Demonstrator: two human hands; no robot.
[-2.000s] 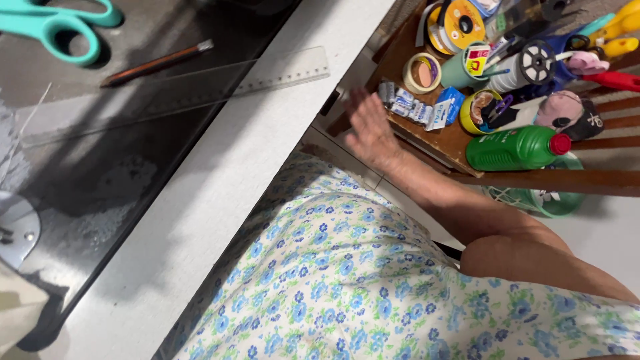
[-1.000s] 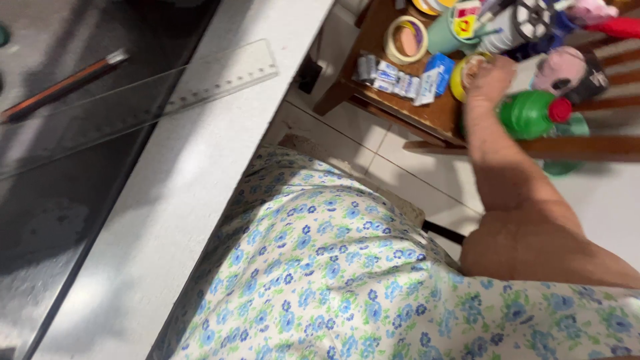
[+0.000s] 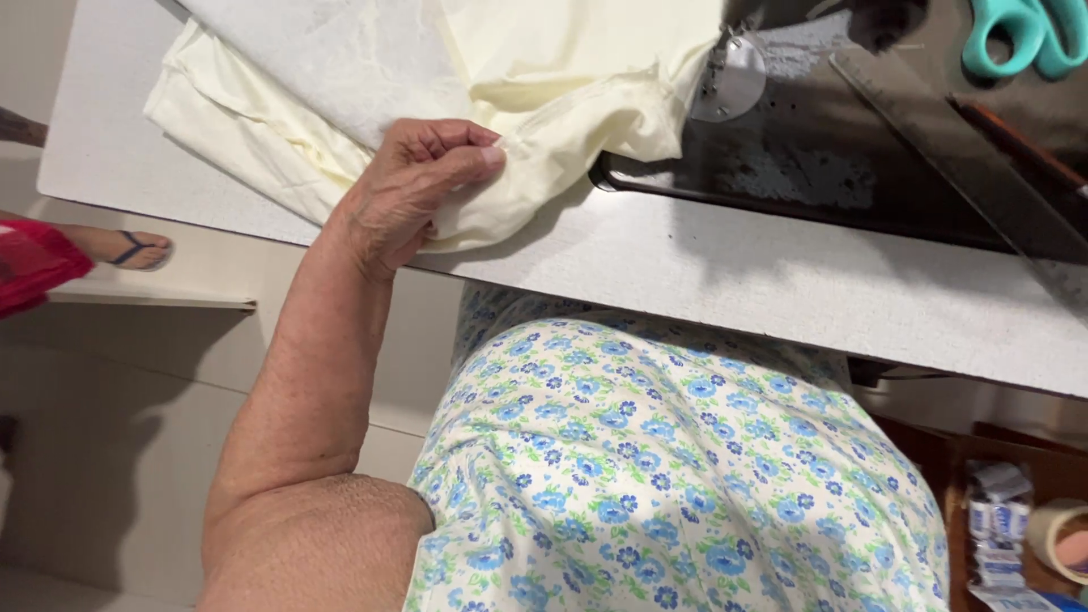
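Note:
My left hand (image 3: 425, 183) pinches a fold of pale yellow fabric (image 3: 561, 153) between thumb and fingers, near the front edge of a white table (image 3: 680, 255). The fabric is bunched, and its right end lies against the round metal needle plate (image 3: 733, 76) of a sewing machine. The machine's dark bed (image 3: 790, 161) is set into the table. My right hand is out of view.
A clear ruler (image 3: 943, 161) and a pencil (image 3: 1011, 140) lie on the machine bed, with teal-handled scissors (image 3: 1020, 38) at the top right. Below right, a masking tape roll (image 3: 1058, 535) sits on a wooden chair. At the left edge is another person's sandalled foot (image 3: 140, 249).
The view has swung far to the left, onto the fabric and my left hand. The arm that reached among the chair's containers has left the view.

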